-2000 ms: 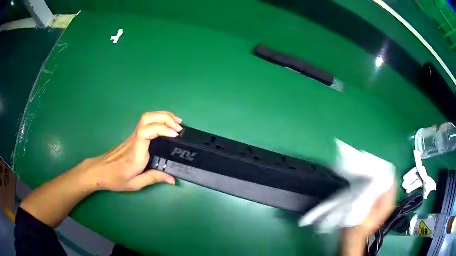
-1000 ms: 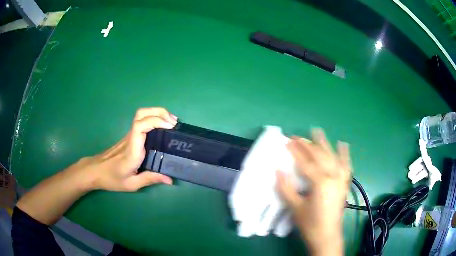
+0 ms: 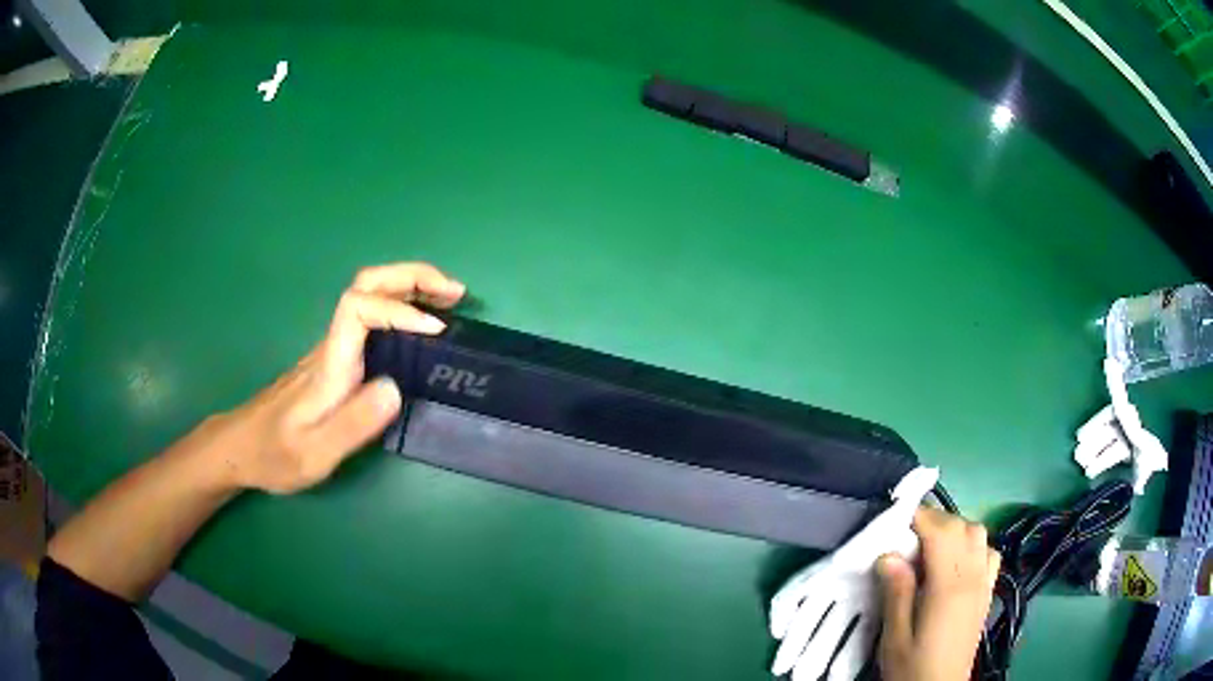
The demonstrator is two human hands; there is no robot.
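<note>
Two long black power strips [image 3: 639, 423] lie side by side on the green bench, slanting down to the right; the farther one has pale lettering near its left end. My left hand [image 3: 333, 379] holds their left end, fingers over the far edge and thumb on the near side. My right hand [image 3: 938, 585] holds a white glove [image 3: 845, 592] at their right end, its empty fingers hanging towards me. Black cords [image 3: 1064, 539] lie coiled just right of my right hand.
A slim dark bar with a pale tip [image 3: 758, 127] lies beyond the strips. At right are a clear bottle [image 3: 1164, 333], a spare white glove [image 3: 1120, 439], a bottle with a yellow warning label [image 3: 1144, 575] and stacked dark bars [image 3: 1184, 532]. A white scrap [image 3: 273, 81] is at far left.
My right hand has moved right along the strips with the white glove, from their middle to their right end, uncovering their length. My left thumb has moved up onto the strips' end.
</note>
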